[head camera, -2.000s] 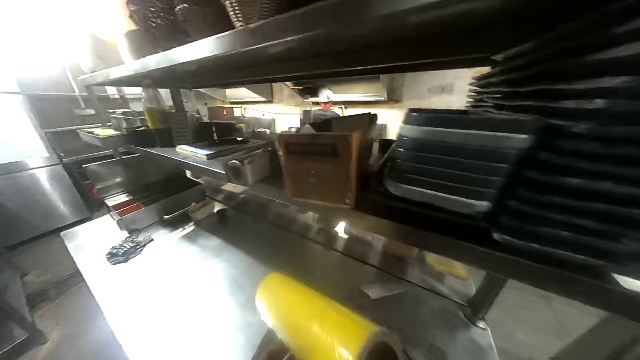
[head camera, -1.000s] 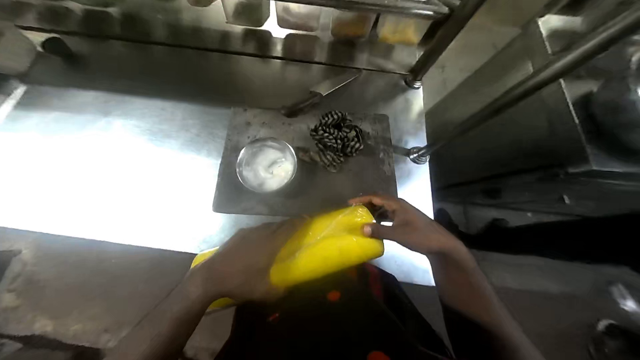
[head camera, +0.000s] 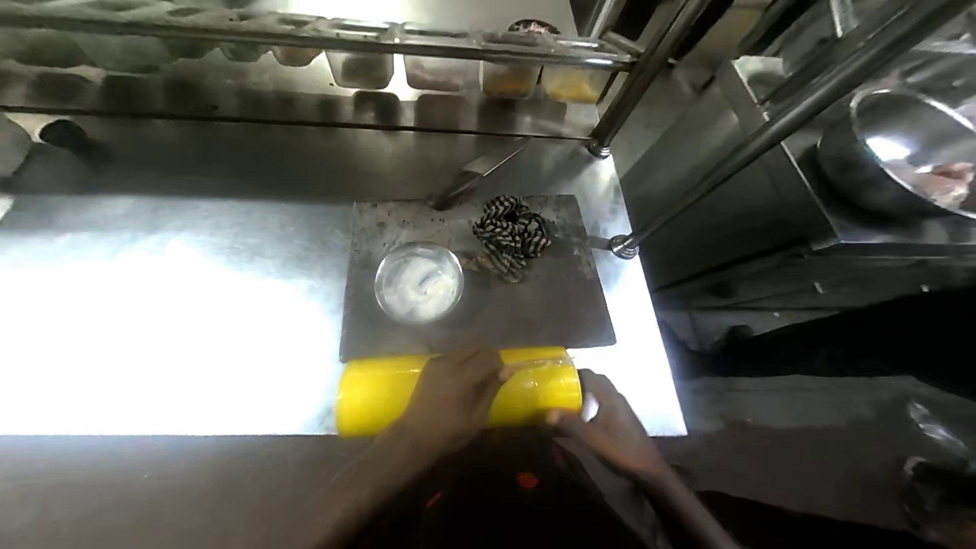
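A yellow roll of plastic wrap (head camera: 381, 389) lies crosswise at the table's front edge, just below a dark cutting board (head camera: 526, 320). Over its middle, my left hand (head camera: 457, 389) has its fingers on the film near a wrinkled part. My right hand (head camera: 606, 423) grips the roll's right end, thumb on the near side. On the board are a clear bowl with white contents (head camera: 418, 283) and a crumpled black-and-white checked cloth (head camera: 511, 232). A knife (head camera: 476, 175) rests across the board's far edge.
Beneath the steel rail (head camera: 427, 47) at the back stand several clear food containers (head camera: 435, 72). A metal post (head camera: 633, 84) rises at the back right corner. Farther right, a large metal bowl (head camera: 877, 164) sits on a steel unit. Another person's dark-clothed leg (head camera: 846, 335) shows at the right.
The yellow roll, tilted in front of the board one second ago, now lies nearly level along the table edge. My left hand has moved onto the film near its middle. The view has swung down since the first frame.
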